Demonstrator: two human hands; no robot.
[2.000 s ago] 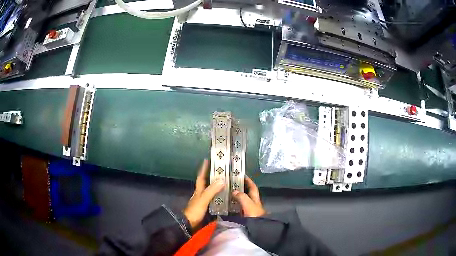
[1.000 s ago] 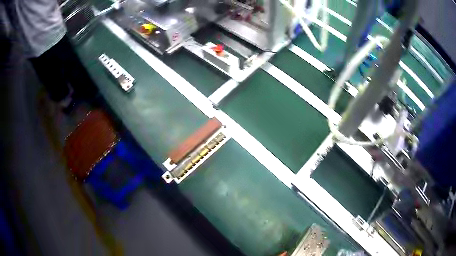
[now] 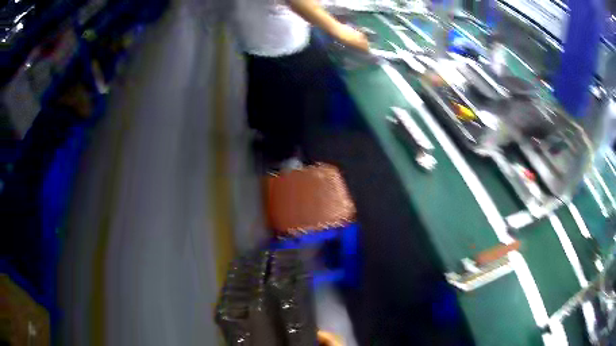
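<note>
Two dark grey strip parts [image 3: 267, 301] lie side by side at the bottom of the view, in front of the stool and over the aisle floor. They are blurred, and their lower ends are cut off by the picture's edge. Only a small, blurred part of my right hand [image 3: 329, 337] shows, against the strips' lower right side. The rest of it is cut off. My left hand is not in view.
A stool with a reddish-brown seat [image 3: 311, 199] and blue legs stands beside the green bench [image 3: 432, 203]. A person in white top and dark trousers [image 3: 277, 101] is beyond it. A holed fixture [image 3: 483, 270] and a narrow pale part [image 3: 411, 132] lie on the bench.
The view has swung left from the bench to the aisle. The strips, over the bench between both hands two seconds ago, are now over the floor. The clear bag has left the view.
</note>
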